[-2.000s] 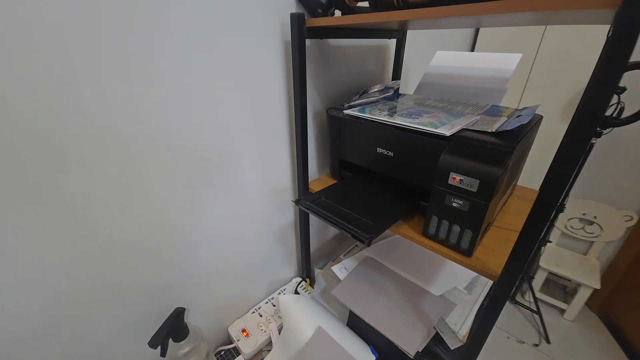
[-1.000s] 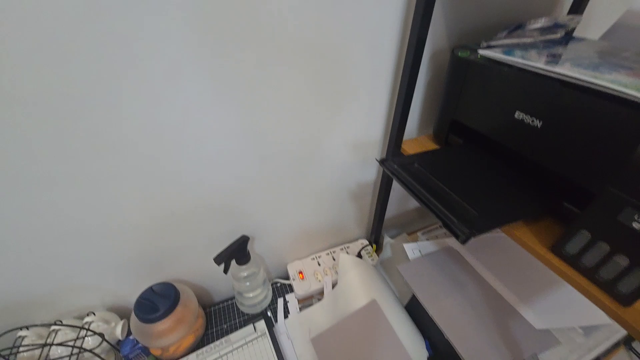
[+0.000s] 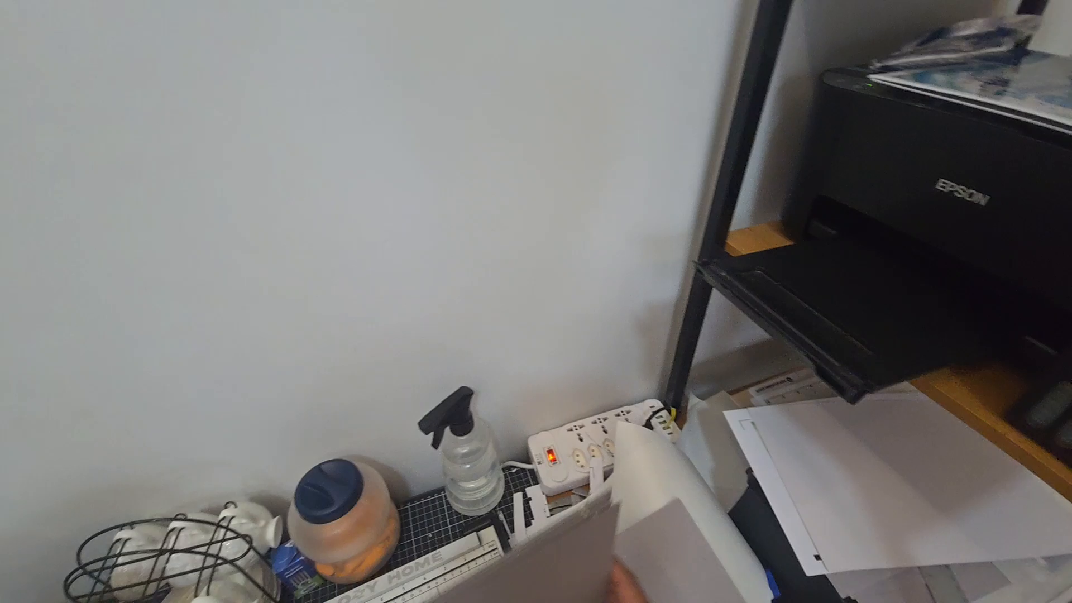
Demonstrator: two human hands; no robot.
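Observation:
At the bottom edge, a small part of a hand, apparently my right hand (image 3: pixel 626 584), shows at the right edge of a plain grey sheet of paper (image 3: pixel 544 557), gripping it. Most of that hand is outside the view. My left hand is not seen. Just right of the fingers lies another grey sheet (image 3: pixel 674 548) on a curled white sheet (image 3: pixel 670 469). Farther right a large white sheet (image 3: pixel 896 477) rests on a pile beneath the output tray (image 3: pixel 846 310) of a black Epson printer (image 3: pixel 938 176).
Along the wall stand a clear spray bottle (image 3: pixel 471 469), a round jar with a blue lid (image 3: pixel 343 523) and a wire rack of white cups (image 3: pixel 176 553). A lit power strip (image 3: pixel 578 448), a gridded cutting mat (image 3: pixel 427 519), a ruler-marked white board (image 3: pixel 435 574) and a black shelf post (image 3: pixel 729 184) are near.
The view has swung down and left from the printer. The grey sheet on top of the pile under the tray a second ago is gone from there, and a hand with a grey sheet has appeared.

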